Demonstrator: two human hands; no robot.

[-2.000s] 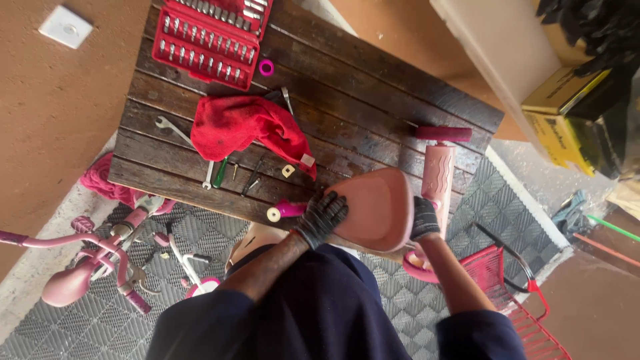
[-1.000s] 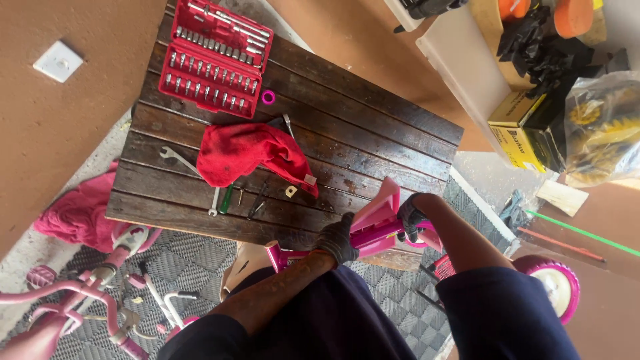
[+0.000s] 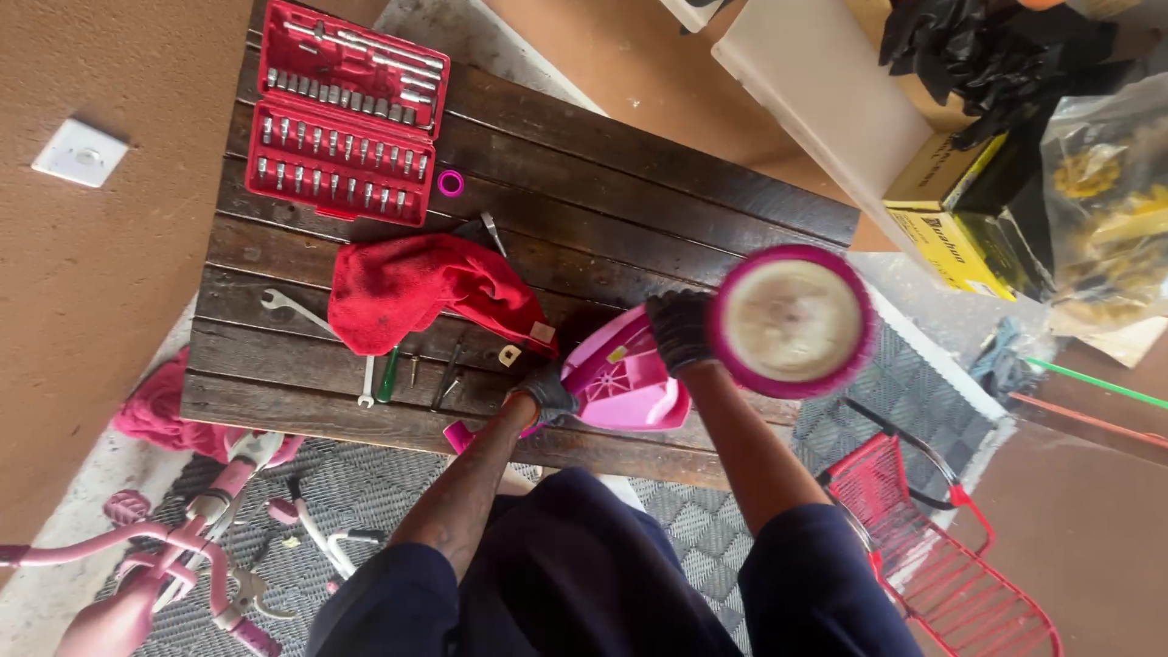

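Note:
A pink plastic ride-on toy part (image 3: 630, 388) is tilted over the table's near edge, with its ribbed underside showing. My left hand (image 3: 547, 392), in a dark glove, grips its magenta tube at the left. Near the wheel (image 3: 792, 319), white with a magenta rim, my right hand (image 3: 683, 330) is closed on the upper end of the same toy; the fingers are partly hidden. Left of the toy lie a red cloth (image 3: 420, 287), a small cream-coloured block (image 3: 509, 355), a green-handled screwdriver (image 3: 388, 376), a bolt (image 3: 414, 371) and an open-end wrench (image 3: 297, 308).
An open red socket set (image 3: 347, 114) and a magenta ring (image 3: 451, 183) lie on the slatted wooden table (image 3: 630, 155). A pink bicycle (image 3: 196, 547) stands at lower left, a red wire basket (image 3: 958, 557) at lower right. A yellow box (image 3: 954, 251) is at upper right.
The pink toy part has been turned from its open tray side to its underside. Its wheel, low at the right one second ago, is now up beside my right hand.

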